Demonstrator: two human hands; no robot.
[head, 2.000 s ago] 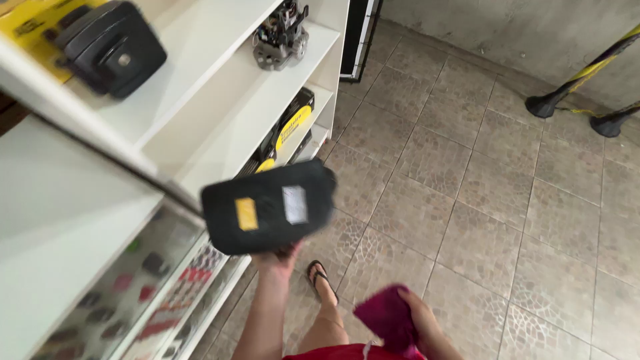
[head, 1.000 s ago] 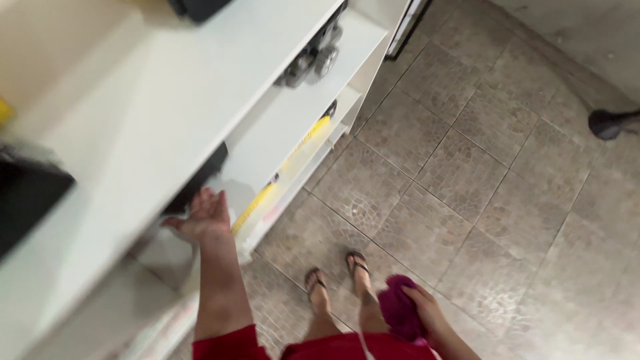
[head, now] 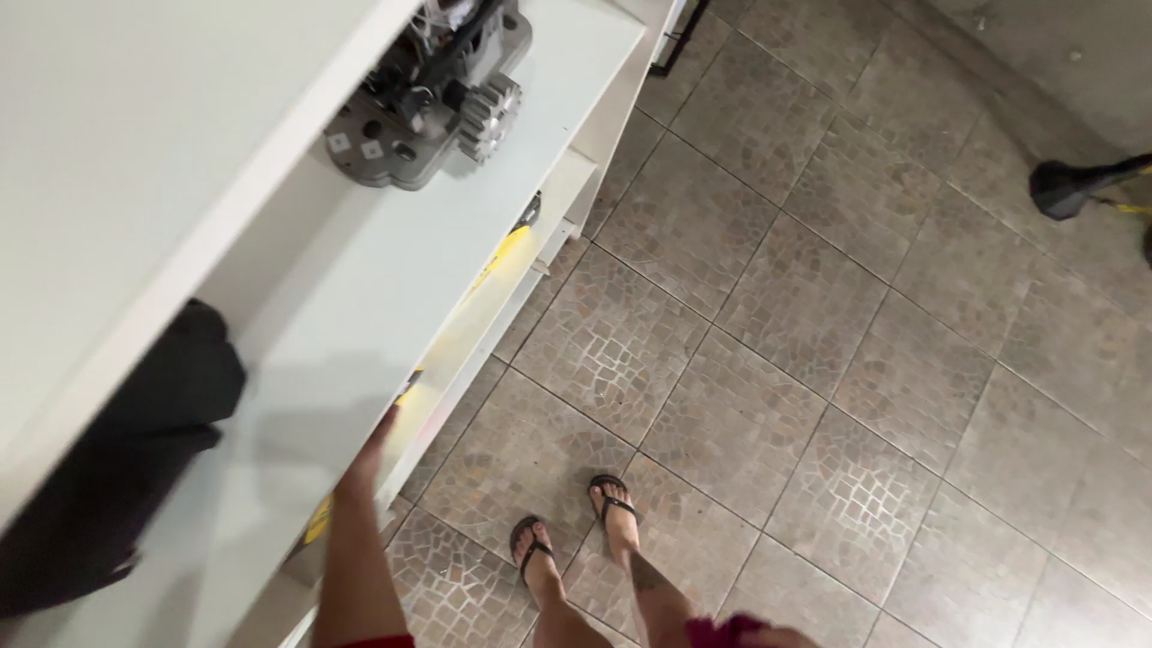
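Note:
My left hand (head: 382, 443) reaches down into the lower shelf compartment, where its fingers are mostly hidden behind the shelf edge, beside yellow-and-black items (head: 407, 387). What it touches there cannot be seen. At the bottom edge, my right hand (head: 776, 637) is only partly in view, closed on a purple-red cloth (head: 727, 630). On the shelf above my left hand, a black case (head: 184, 369) lies at the left, partly hidden by the upper board. Farther back on that shelf stands a metal mechanism with a toothed gear (head: 490, 117).
White shelving (head: 342, 297) runs diagonally along the left, its boards overhanging the lower compartments. My feet in black flip-flops (head: 615, 495) stand on the tiled floor (head: 720, 360). A black post base (head: 1060, 189) is by the concrete wall at the upper right.
The black case held in my left hand two seconds ago is out of that hand, and a black case lies on the shelf. My left hand has moved from that shelf to the compartment below.

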